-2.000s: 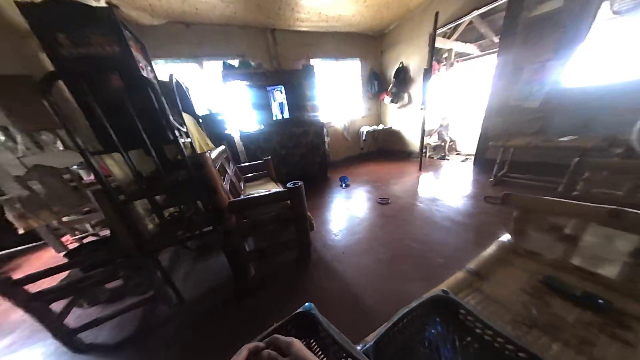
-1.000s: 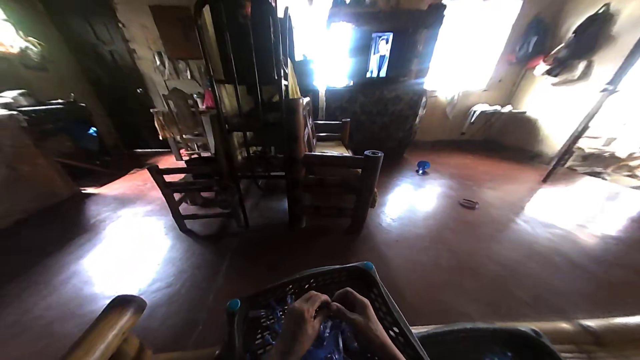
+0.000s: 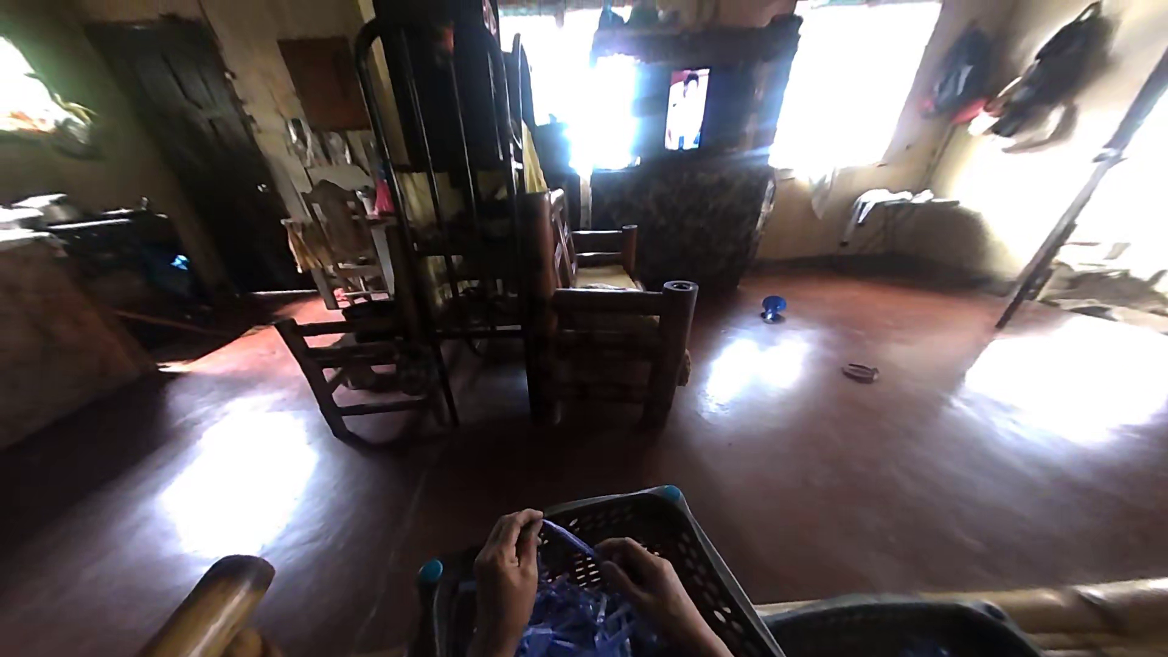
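Observation:
A thin blue-purple strip (image 3: 570, 538) is stretched between my two hands. My left hand (image 3: 509, 570) pinches its upper left end between thumb and fingers. The other end is in the fingers of my right hand (image 3: 650, 584). Both hands are over a dark perforated plastic basket (image 3: 707, 557) with light blue corner caps. A loose heap of similar blue-purple strips (image 3: 575, 620) lies in the basket below the hands; its lower part is cut off by the frame edge. What the strips are made of cannot be told.
To the right is a second dark basket (image 3: 894, 625) beside a bamboo rail (image 3: 1095, 602). A bamboo post end (image 3: 219, 593) rises at lower left. Ahead are a wooden bench (image 3: 607, 347) and a metal rack (image 3: 456, 182). A blue object (image 3: 773, 308) and a slipper (image 3: 860, 371) lie on the floor.
The view has swung left. My hands, close together over the basket a second ago, are farther apart with the strip visible between them.

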